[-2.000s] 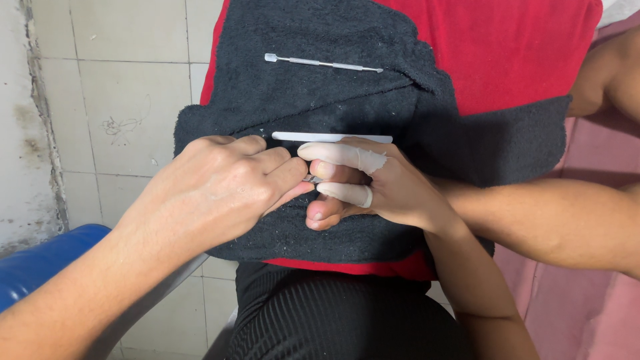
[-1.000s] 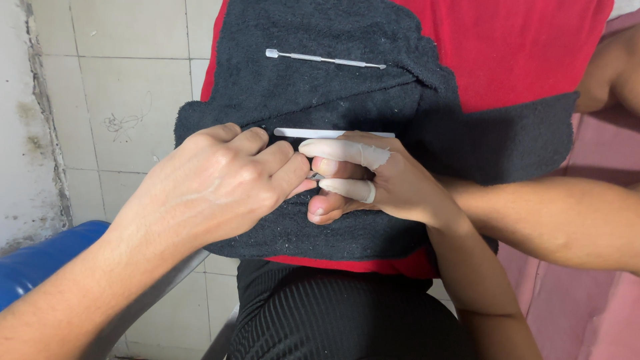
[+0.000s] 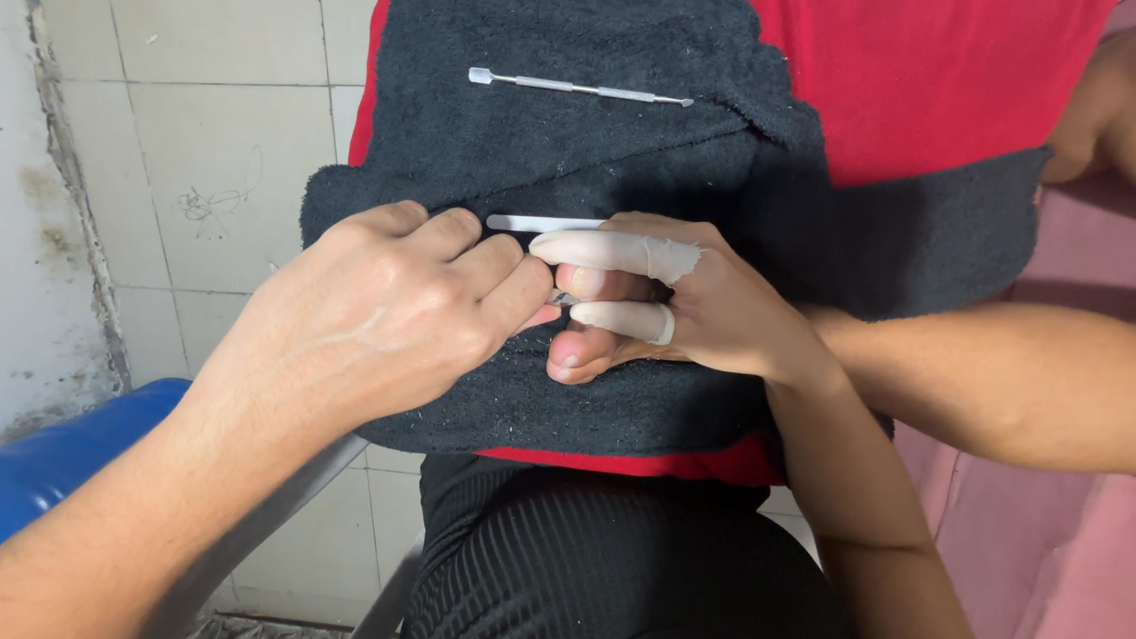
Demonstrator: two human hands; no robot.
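My left hand [image 3: 382, 302], bare, comes from the left with bent fingers closed around a small metal tool [image 3: 563, 300]; only its tip shows, so its kind is unclear. That tip lies between another person's fingertips [image 3: 581, 353] and the fingers of my right hand [image 3: 728, 302]. White finger covers [image 3: 621, 253] sit on my right index finger and thumb, which grip one of the person's fingers from either side. Under my right hand the rest of the person's hand is mostly hidden. Just above lies a white flat stick [image 3: 541, 223], partly covered by my right hand.
A metal cuticle pusher [image 3: 586, 89] lies on the dark towel [image 3: 550, 151], which is spread over a red cloth [image 3: 932, 80]. The other person's arm [image 3: 994, 382] reaches in from the right, over a pink seat [image 3: 1083, 532]. A blue padded object [image 3: 98, 444] stands at lower left.
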